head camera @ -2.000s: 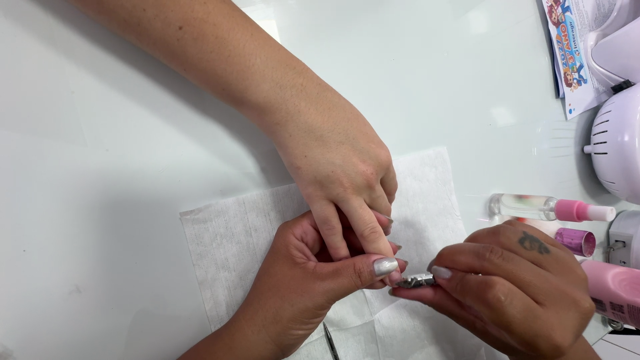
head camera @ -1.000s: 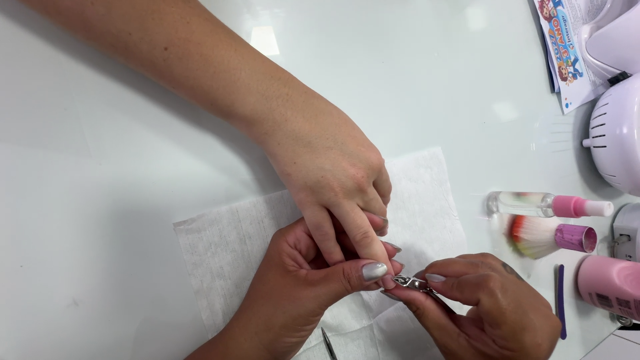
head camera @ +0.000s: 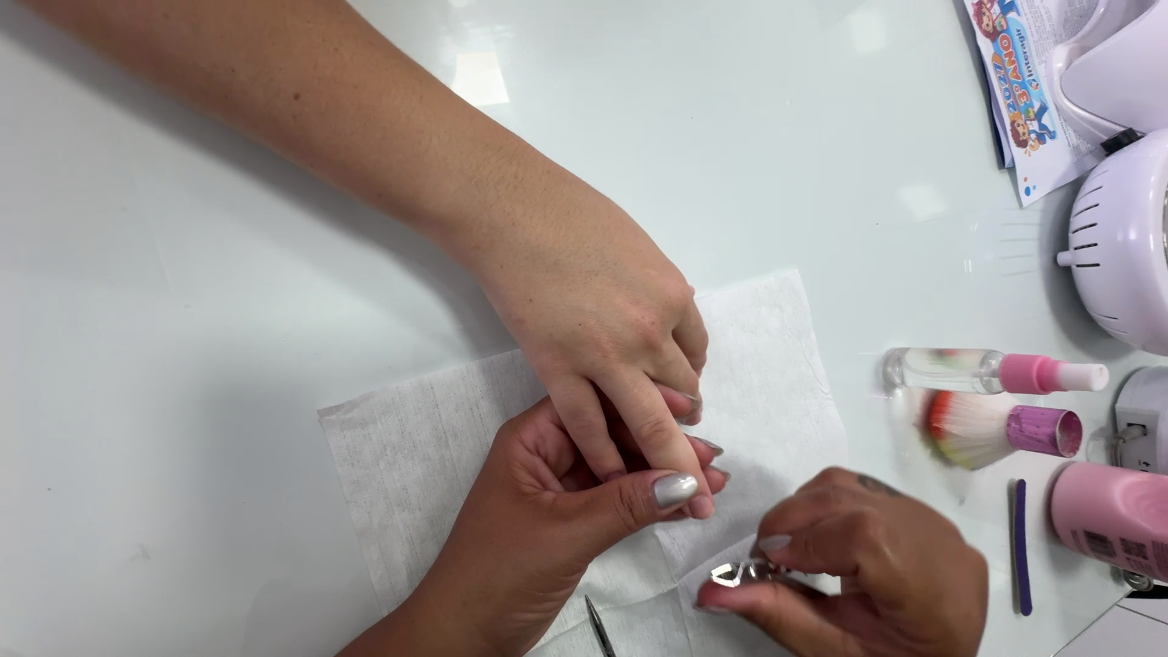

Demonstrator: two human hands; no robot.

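Observation:
My left hand [head camera: 557, 520] holds a finger of another person's hand [head camera: 602, 310], its silver-nailed thumb on top near the fingertip. That person's arm comes in from the upper left, palm down. My right hand [head camera: 867, 566] is closed around a small shiny metal tool [head camera: 744, 573], which looks like cuticle nippers; its handles are mostly hidden by my fingers. The tool is below and right of the held fingertip, apart from it. Under the hands lies a white disposable cloth [head camera: 757, 338]. A pointed metal tool [head camera: 598, 628] rests on it at the bottom edge.
On the right lie a clear spray bottle with a pink top [head camera: 949, 370], a soft brush with a purple handle [head camera: 995, 429], a dark purple nail file [head camera: 1022, 547] and a pink bottle [head camera: 1109, 520]. A white rounded device [head camera: 1122, 237] and a printed leaflet [head camera: 1022, 100] are farther up.
My right hand has drawn the metal tool away from the held fingertip, down and to the right. The nail file and the brush's bristles, hidden two seconds ago, now show. My left hand keeps its hold.

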